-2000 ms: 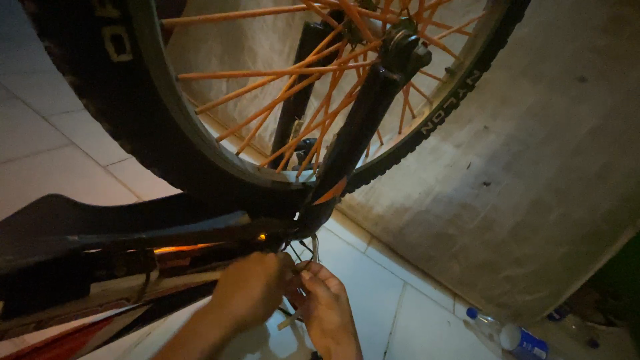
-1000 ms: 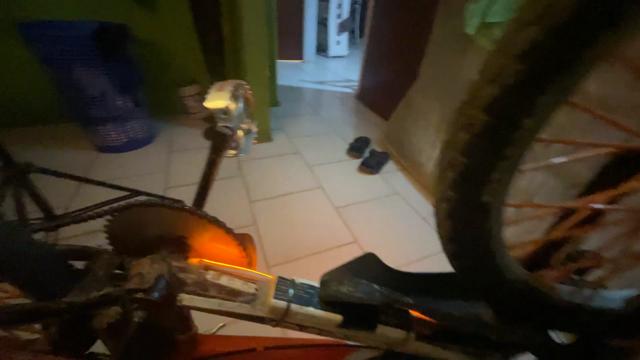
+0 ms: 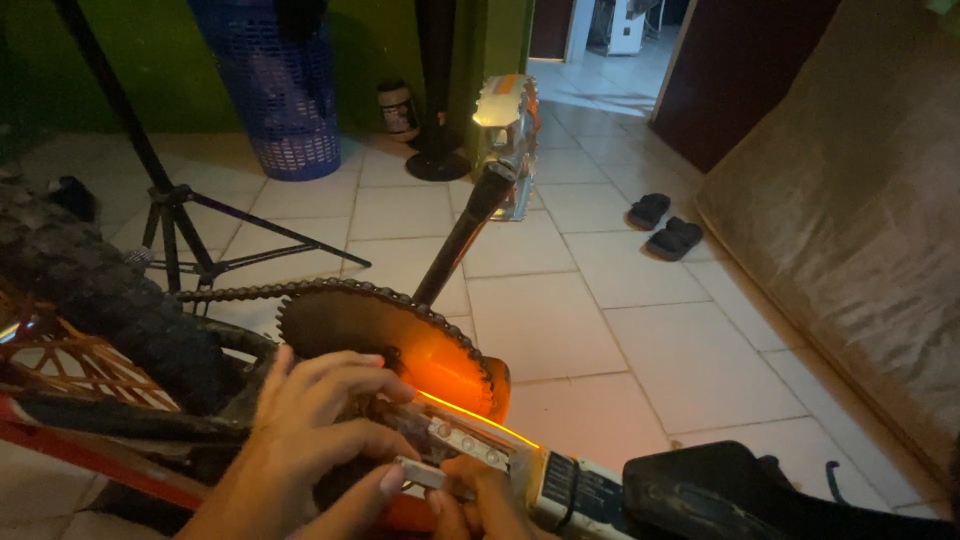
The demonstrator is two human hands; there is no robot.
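Observation:
Beside an upturned bicycle's chainring (image 3: pixel 360 322), my left hand (image 3: pixel 322 435) pinches one end of a small pale block-like piece (image 3: pixel 424 474) between thumb and forefinger. The fingers of my right hand (image 3: pixel 487 495) close on the piece's other end. Just above it, a white strip with several round spots (image 3: pixel 469 442) lies along the frame. An orange glowing line (image 3: pixel 480 420) runs beside the strip and lights the chainring. A black battery-like block with writing (image 3: pixel 577 480) is strapped to the frame on the right. The crank arm (image 3: pixel 465 232) points up to a pedal (image 3: pixel 510 112).
A knobby tyre (image 3: pixel 97 300) is at the left, near a black tripod stand (image 3: pixel 180 217). Behind stand a blue perforated basket (image 3: pixel 292 142) and a jar (image 3: pixel 397 112). Dark sandals (image 3: pixel 671 236) lie on the tiles beside a leaning beige padded panel (image 3: pixel 847 225). The black saddle-like part (image 3: pixel 705 480) is at lower right.
The view has swung from the front wheel and fork to the chainring area. Both hands were near the fork two seconds ago; now they meet at the pale piece by the chainring.

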